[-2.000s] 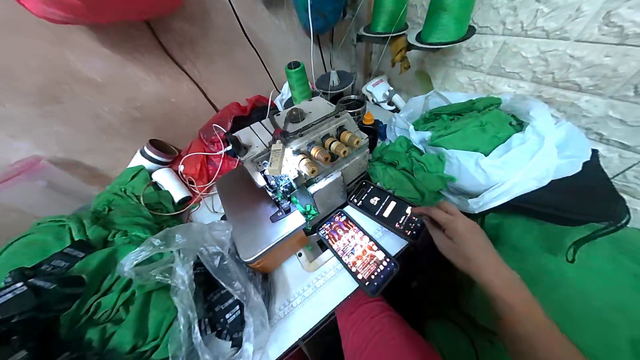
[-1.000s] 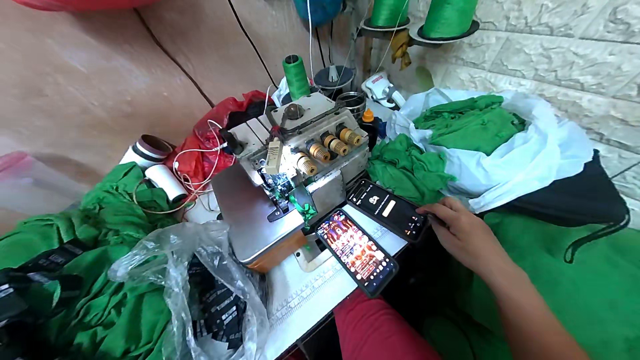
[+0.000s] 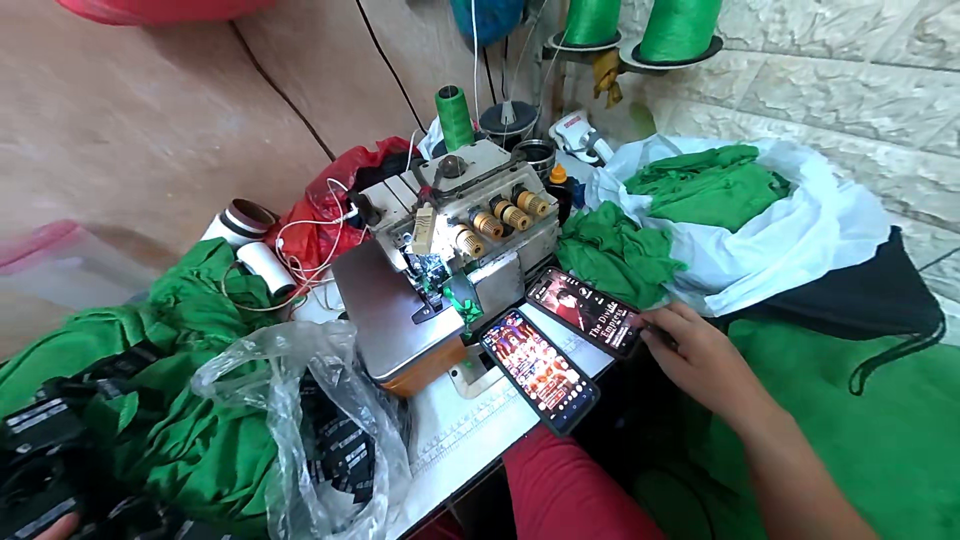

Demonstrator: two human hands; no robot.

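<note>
My right hand (image 3: 694, 356) is at the right end of a black smartphone (image 3: 585, 311), its fingers on the phone's edge; their undersides are hidden. That phone shows a lit picture with lettering. A second lit smartphone (image 3: 540, 371) lies beside it, at the front edge of the white table (image 3: 450, 442). Only a bit of my left hand (image 3: 58, 528) shows at the bottom left corner, against black labels (image 3: 45, 435) with white print; its grip is hidden. Behind the phones stands an overlock sewing machine (image 3: 472, 210) with tension knobs and a metal side plate (image 3: 397, 300).
Green fabric (image 3: 187, 427) is heaped at left beside a clear plastic bag (image 3: 292, 420) of black labels. A white plastic bag (image 3: 810, 232) with green cloth (image 3: 712, 187) lies at right. White cords (image 3: 300, 225) tangle behind. Green thread cones (image 3: 679, 30) stand above.
The screen of the phone at my right hand has gone from mostly dark to a reddish picture. A bit of my left hand now shows at the bottom left. The right hand has barely moved.
</note>
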